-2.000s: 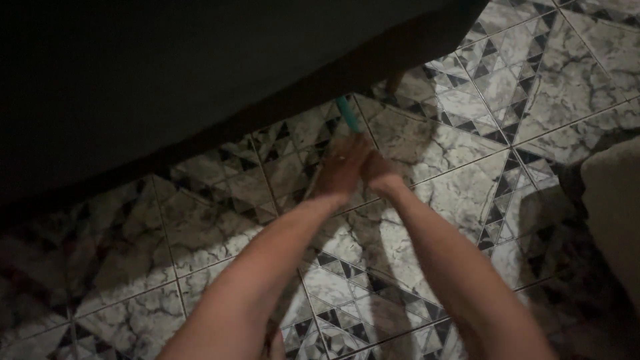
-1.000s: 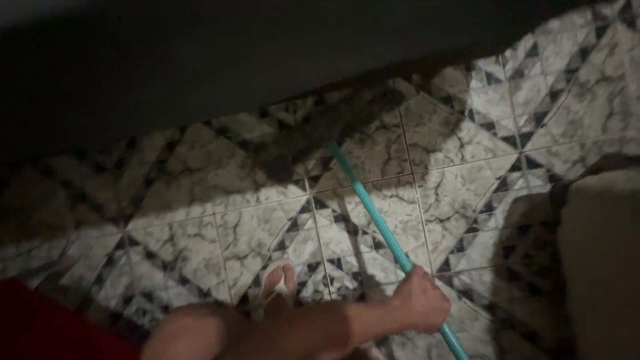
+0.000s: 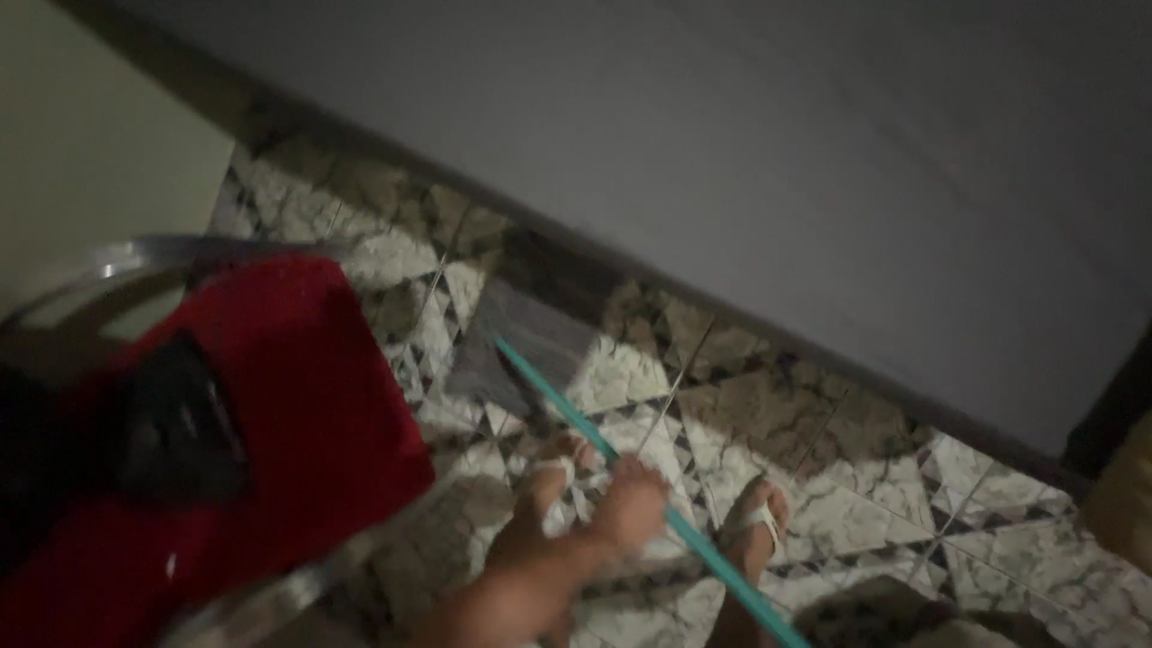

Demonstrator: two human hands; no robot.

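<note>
My left hand (image 3: 633,504), a little blurred, is closed around a teal pole (image 3: 565,409). The pole slants from the bottom edge up to the left, across the front of my feet. Its far end lies over a flat grey patch (image 3: 522,346), which looks like a cloth on the tiled floor (image 3: 630,373); how the two are joined cannot be made out. The pole's near end runs out of the picture at the bottom. My right hand is not in view.
A large grey surface (image 3: 720,180) with a straight edge fills the upper right. On the left stands a metal-framed chair with a red seat (image 3: 315,387), a dark object (image 3: 184,423) on it. My feet in light sandals (image 3: 760,517) are on the patterned tiles.
Both hands were together near the pole two seconds ago; a second ago only the left showed, gripping it. The view has shifted a lot, bringing the red seat and grey patch into sight.
</note>
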